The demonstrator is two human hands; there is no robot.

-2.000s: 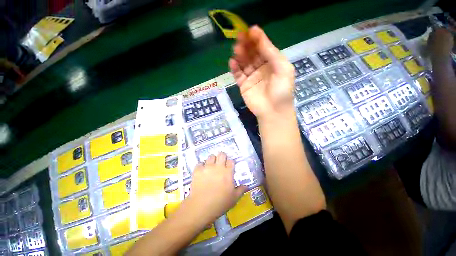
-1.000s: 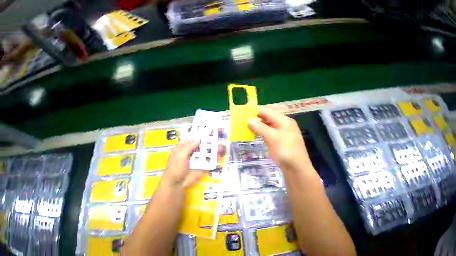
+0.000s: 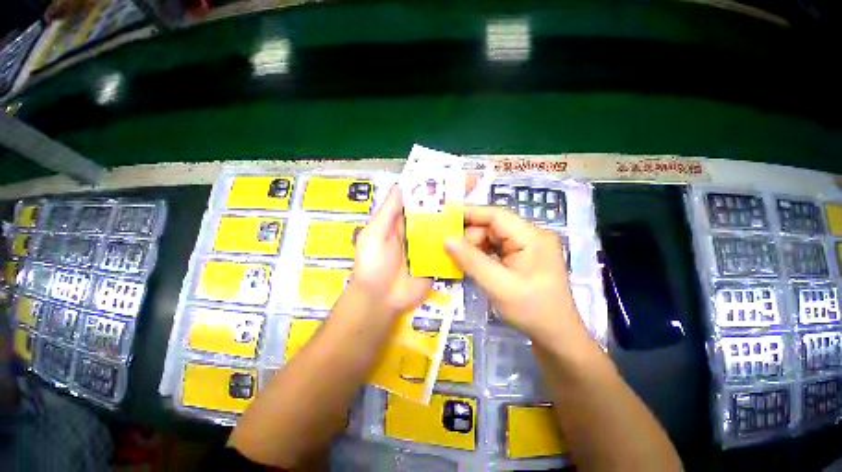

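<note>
A white workpiece (image 3: 430, 175) stands nearly upright above the working tray, with small windows at its top end and a yellow film (image 3: 434, 241) over its lower part. My left hand (image 3: 388, 249) holds the workpiece from the left and behind. My right hand (image 3: 517, 263) has its thumb and fingers at the film's right edge. A backing sheet (image 3: 427, 350) with yellow pieces hangs below my left hand, partly hidden by the forearm. The working tray (image 3: 175, 343) lies beneath; its left columns hold yellow-covered parts, and some right pockets show window patterns.
A black glossy slab (image 3: 639, 286) lies right of the working tray. Other trays of parts stand at the right (image 3: 706, 323) and left (image 3: 152, 249). A pale rail (image 3: 591, 168) with red lettering edges the green conveyor (image 3: 369, 111) beyond. Part of a person (image 3: 55, 433) shows at lower left.
The yellow film was held apart from the workpiece by my right hand; it now lies against the workpiece's lower part. Both hands are close together, and the view has shifted.
</note>
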